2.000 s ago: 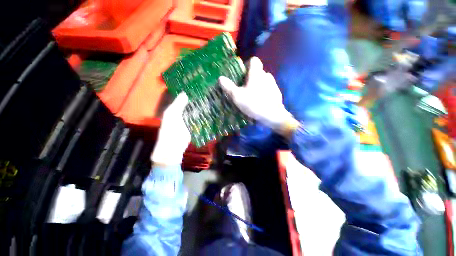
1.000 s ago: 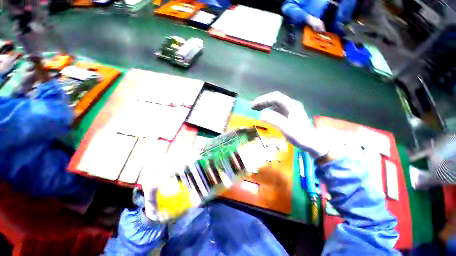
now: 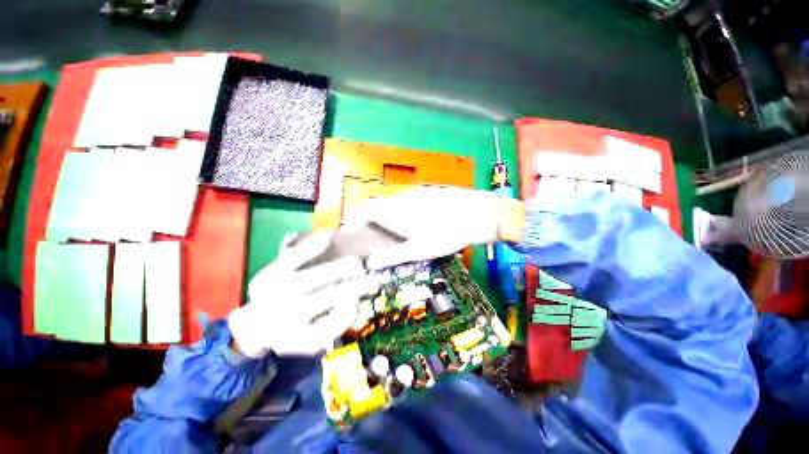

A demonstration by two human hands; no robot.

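Observation:
A green circuit board assembly [image 3: 417, 332], crowded with parts and with yellow blocks at its left corner, is at the bottom centre, close to my body. My left hand [image 3: 306, 293], in a white glove, grips its upper left side. My right hand [image 3: 430, 229], also white-gloved, lies along its far edge, fingers pointing left and meeting my left hand. The hands hide the board's far edge and some fingertips. The orange-brown fixture [image 3: 355, 160] lies behind the hands, partly covered by them.
A black screw tray [image 3: 270, 135] stands left of the fixture. The left red panel [image 3: 217, 275] bears pale green sheets [image 3: 73, 288]. A blue electric screwdriver [image 3: 504, 266] lies right of the fixture, beside the right red panel [image 3: 550, 355] with pale strips [image 3: 568, 310]. A fan [image 3: 781, 208] is at far right.
The board has come down nearer my body, its component side now clearly visible. My right hand has moved from open above the fixture onto the board's far edge. The view has turned down toward the bench.

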